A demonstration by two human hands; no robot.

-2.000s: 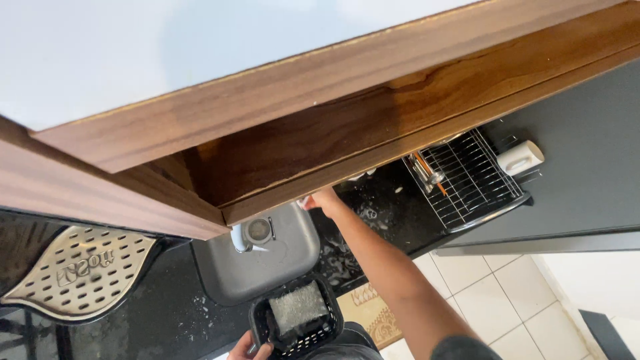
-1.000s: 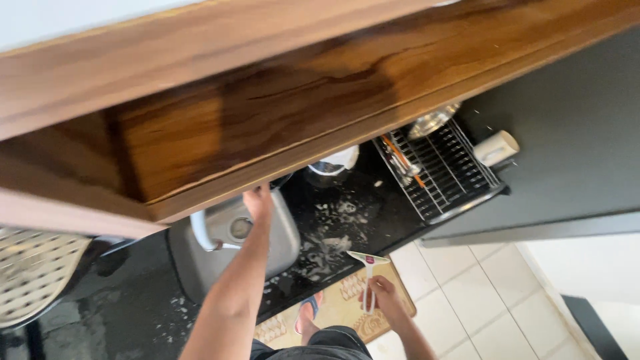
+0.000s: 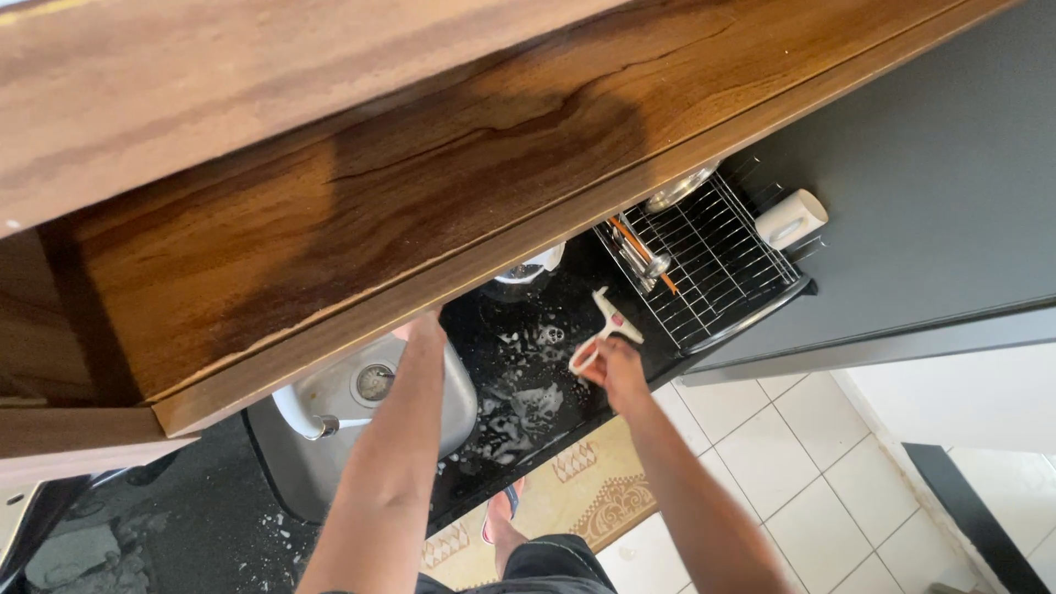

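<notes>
My right hand (image 3: 617, 371) is closed around the handle of a small white squeegee (image 3: 615, 322), held over the wet black countertop beside the dish rack. Soapy water (image 3: 528, 412) lies in patches on the counter (image 3: 569, 396). My left hand (image 3: 422, 326) reaches past the right side of the stainless steel sink (image 3: 458, 396); its fingers are mostly hidden by the cabinet's lower edge, so what they do cannot be told. A white faucet (image 3: 301, 412) extends over the sink.
The wooden cabinet (image 3: 462, 272) overhangs the counter's back. A wire dish rack (image 3: 709, 247) holds utensils (image 3: 639, 252) and a metal item (image 3: 681, 190), with a white mug (image 3: 792, 219) at its right side. A partly hidden white object (image 3: 532, 264) stands behind the suds. A patterned mat (image 3: 610, 487) lies on the tiled floor.
The right hand has moved the squeegee from the counter's front edge to over the counter near the rack. Two seconds ago, a black basket was held at the sink's front; it is out of view now.
</notes>
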